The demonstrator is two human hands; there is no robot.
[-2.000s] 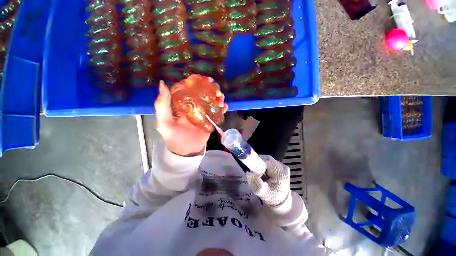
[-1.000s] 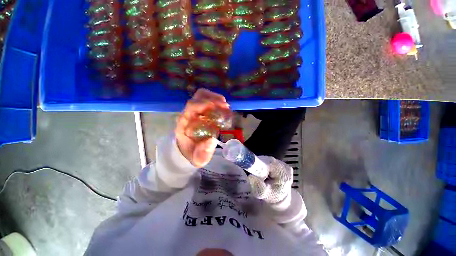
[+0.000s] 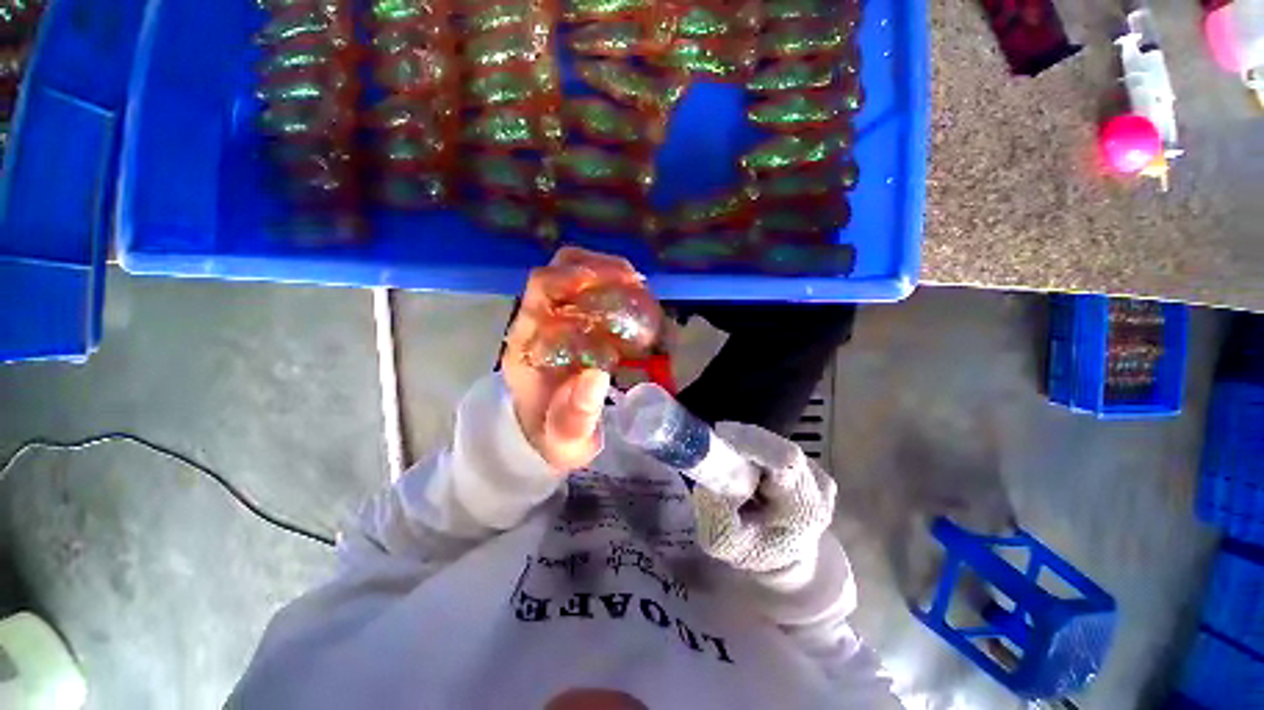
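Note:
My bare left hand (image 3: 562,395) grips a translucent amber-red soft piece (image 3: 610,319) with a green glitter shine, just in front of the tray's near rim. My right hand (image 3: 769,513), in an off-white knitted glove, holds a syringe (image 3: 672,433) with a clear barrel, angled up towards the piece. The syringe's tip is at my left thumb; I cannot tell if it is inside the piece. A blue tray (image 3: 458,268) holds similar glittery pieces in tight overlapping rows, with a bare blue gap right of its middle.
The speckled bench (image 3: 1026,222) bears a spare syringe (image 3: 1146,83), a pink ball (image 3: 1130,143) and a dark red packet (image 3: 1029,31). Another blue tray (image 3: 49,208) is at far left. A lower blue crate (image 3: 1074,354) and a blue stool (image 3: 1026,610) are at right. A cable (image 3: 180,465) lies on the floor.
My left hand has closed and turned around the piece and moved slightly down from the tray. The syringe stays in my right hand, which has shifted slightly right. The view has shifted a little.

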